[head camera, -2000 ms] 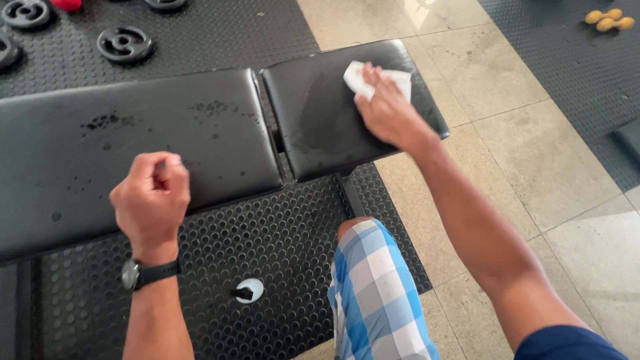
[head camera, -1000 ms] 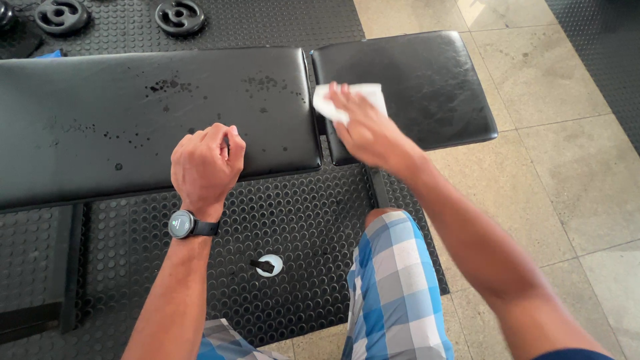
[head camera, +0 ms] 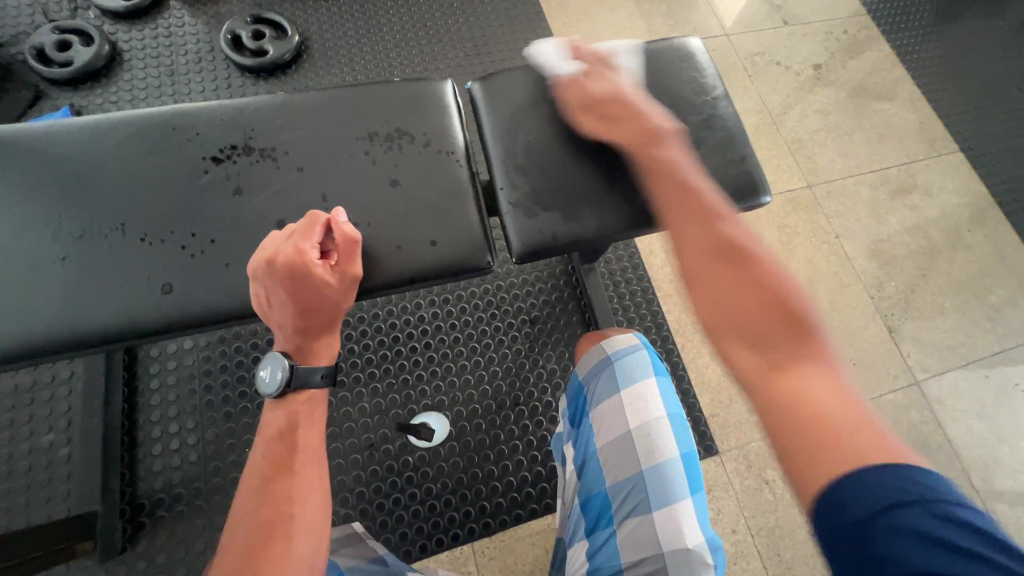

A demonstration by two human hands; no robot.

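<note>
A weight bench has a long black padded section (head camera: 384,200) on the left and a shorter black pad (head camera: 544,184) on the right, with a narrow gap between them. Drops and wet spots dot the long section. My right hand (head camera: 600,100), blurred, presses a white cloth or paper towel (head camera: 552,58) at the far edge of the short pad. Closed in a fist, my left hand (head camera: 306,272) is over the near edge of the long section, a watch on its wrist. Whether anything is inside the fist is hidden; nothing sticks out of it.
Black weight plates (head camera: 260,40) lie on the studded rubber mat beyond the bench. A white bottle with a black spray top (head camera: 428,430) stands on the mat (head camera: 480,384) below the near side. My knee is close to the bench's leg (head camera: 594,292). Tiled floor (head camera: 864,200) lies to the right.
My right hand with the white cloth has moved from the short pad's near right part to its left edge, then to its far edge. My left hand stays in a fist. The view has shifted somewhat.
</note>
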